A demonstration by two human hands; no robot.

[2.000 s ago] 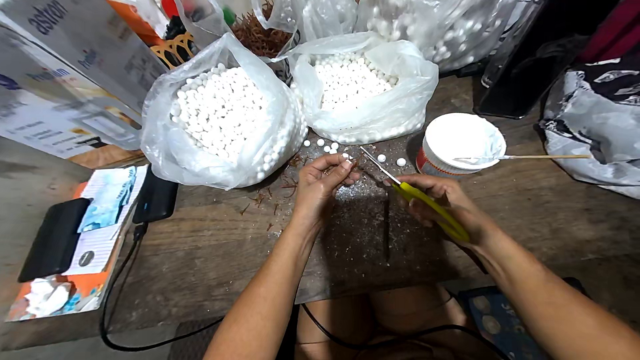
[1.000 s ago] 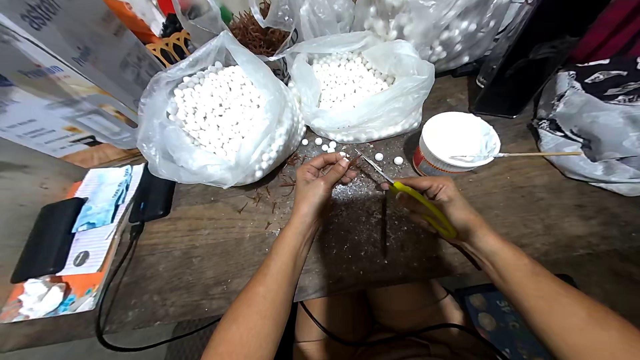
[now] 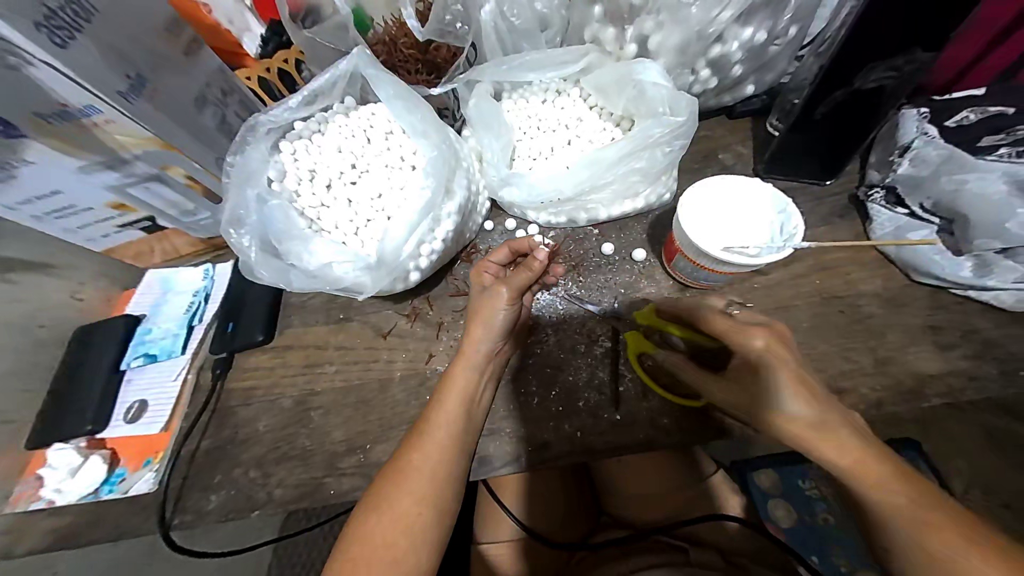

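Observation:
My left hand (image 3: pixel 512 280) pinches a small white foam ball (image 3: pixel 541 242) between thumb and fingertips, with thin reddish-brown wire-like bits beside it. The yellow-handled scissors (image 3: pixel 660 392) lie low over the wooden table, blades pointing up-left. My right hand (image 3: pixel 732 352) is above their handles, blurred; whether its fingers still hold them cannot be told. Several loose white balls (image 3: pixel 638 254) rest beyond my hands. Two plastic bags of white balls, one at the left (image 3: pixel 352 176) and one in the middle (image 3: pixel 560 128), stand behind. A thin dark rod (image 3: pixel 615 368) lies between my forearms.
A white tub (image 3: pixel 696 268) of white paste, with a wooden stick (image 3: pixel 872 243) across its rim, stands right of my hands. Reddish-brown stems fill a bag at the back. Phone-like black devices (image 3: pixel 84 380), papers and a cable (image 3: pixel 172 472) occupy the left. A crumpled plastic bag (image 3: pixel 920 200) lies at right.
My right hand has moved right and down from my left hand, and the scissors have come down and away from the ball. My left hand stays nearly in place, still pinching.

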